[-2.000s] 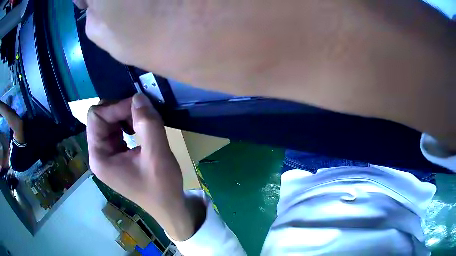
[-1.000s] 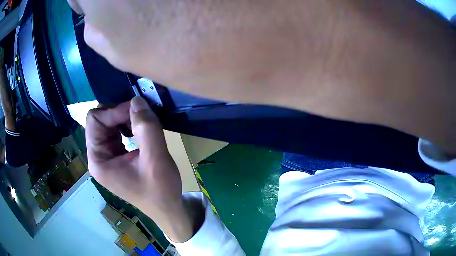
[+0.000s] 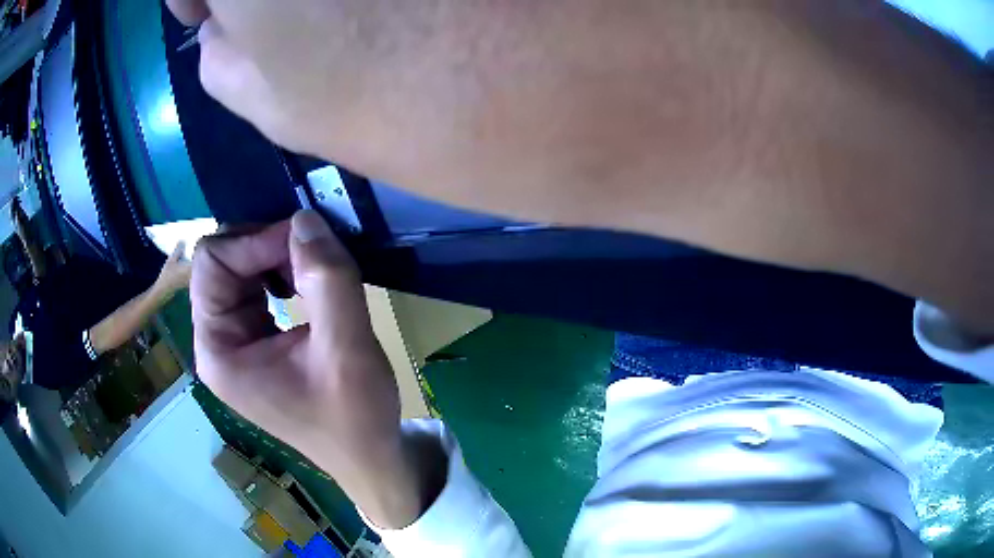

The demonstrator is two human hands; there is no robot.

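Note:
A dark display panel with a black rim lies across the middle, partly under my right forearm. A small silver corner plate with small holes sits at its left end. My left hand is below the plate, thumb and forefinger pinched on the thin frame edge. My right hand crosses above the panel from the right. Its fingertips are cut off by the top edge. Thin silver points, seemingly tweezers, stick out beside its fingers.
Other panels stand at upper left beside a green surface. Another person's arm is at left, by a white sheet. An open cardboard box is below the panel. More boxes are at lower left.
My right hand has shifted slightly right and down, and the silver points show more clearly. My left hand stays at the corner. The other person's arm now reaches towards the white sheet.

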